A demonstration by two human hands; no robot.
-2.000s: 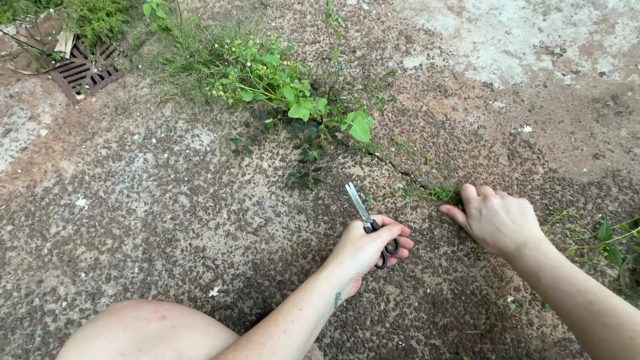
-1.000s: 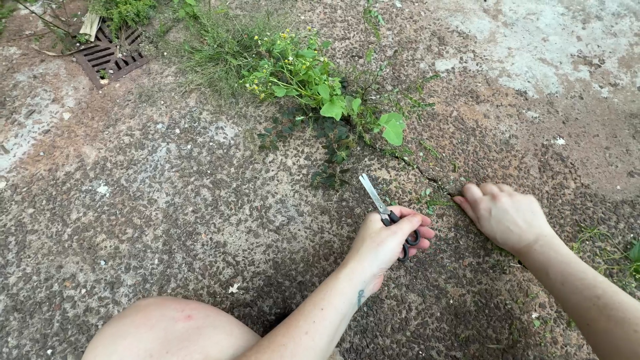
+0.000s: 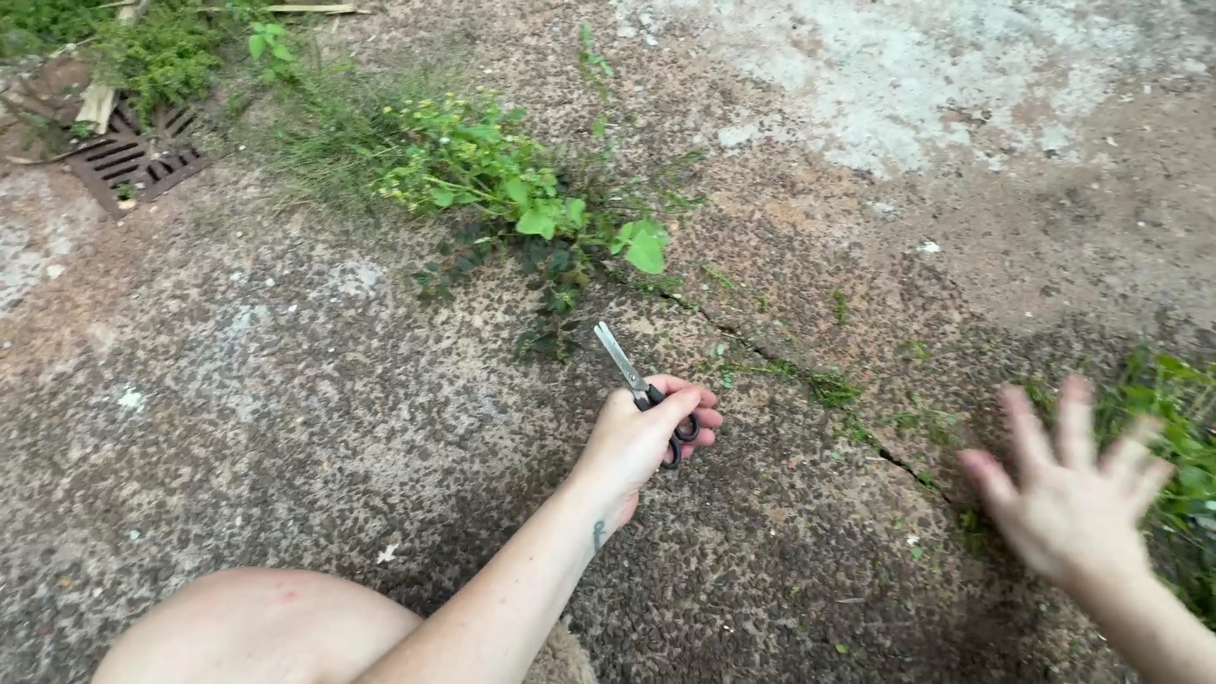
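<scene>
My left hand (image 3: 655, 427) holds a pair of scissors (image 3: 622, 363) with black handles; their metal blades point up and left, nearly together, over the concrete. Just beyond the tips grows a clump of leafy weeds (image 3: 494, 176) with small yellow flowers. My right hand (image 3: 1073, 484) is spread and blurred at the right, with nothing in it. Between the hands a crack (image 3: 898, 463) runs through the concrete, and a small tuft of green weeds (image 3: 834, 388) lies along it. More green plants (image 3: 1173, 446) stand beside my right hand, partly hidden by it.
A rusty metal drain grate (image 3: 142, 161) lies at the upper left, with a pale piece of wood (image 3: 98, 106) and low green plants (image 3: 161, 57) by it. My bare knee (image 3: 256, 627) is at the lower left. The rough concrete (image 3: 313, 427) has whitish patches.
My right hand was pinched at the crack; it has moved away to the right and its fingers have spread. The scissors remain in my left hand.
</scene>
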